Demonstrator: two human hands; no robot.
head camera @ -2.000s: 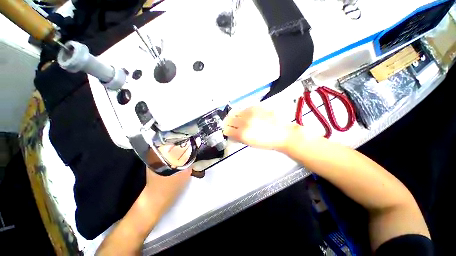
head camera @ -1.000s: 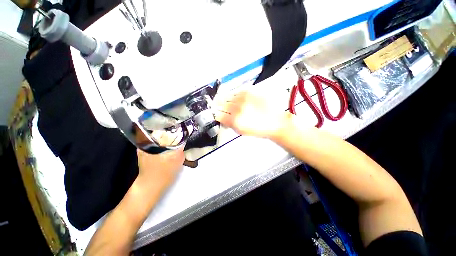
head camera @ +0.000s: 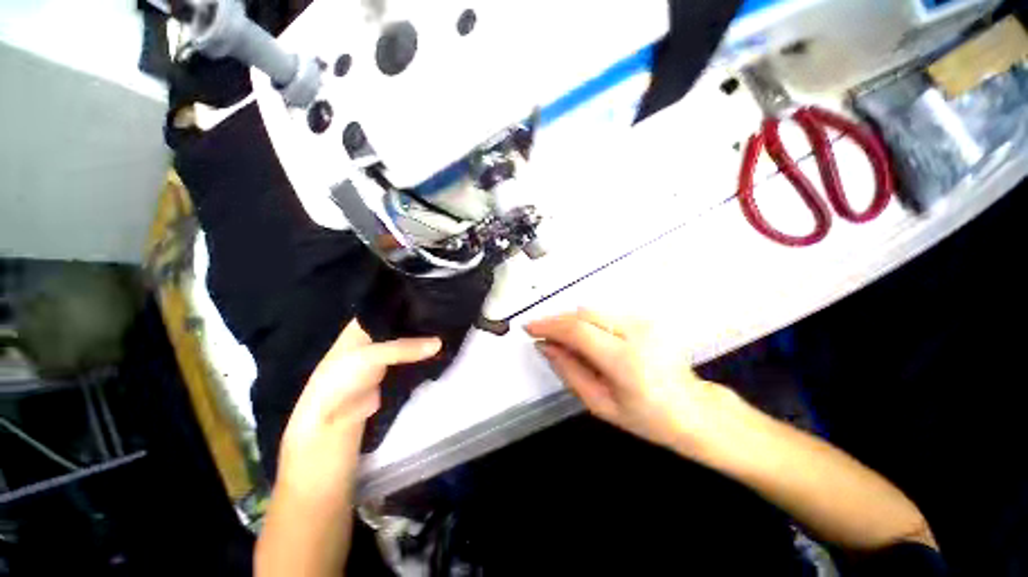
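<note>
The black garment piece (head camera: 259, 271) lies left of the sewing machine head (head camera: 451, 79) and runs under its front end to the presser foot and needle area (head camera: 513, 231). My left hand (head camera: 344, 389) is at the cloth's front part, index finger stretched over it and the other fingers curled at it. My right hand (head camera: 620, 372) is on the white table, right of the cloth and in front of the foot. Its thumb and index tips are slightly apart, with nothing visible between them. The cloth under the foot is partly hidden by the curved metal guard (head camera: 423, 265).
Red-handled scissors (head camera: 829, 175) lie right of the needle. Plastic packets (head camera: 941, 141) with a tan strip (head camera: 992, 56) are at the right. A black band (head camera: 682, 56) hangs over the machine arm. A grey post (head camera: 254, 51) stands at the head's left. The table's front edge (head camera: 473, 445) is near my hands.
My right hand has moved from beside the needle toward the front edge. My left hand has come out from behind the guard, with black cloth now spread in front of the foot. The view has shifted.
</note>
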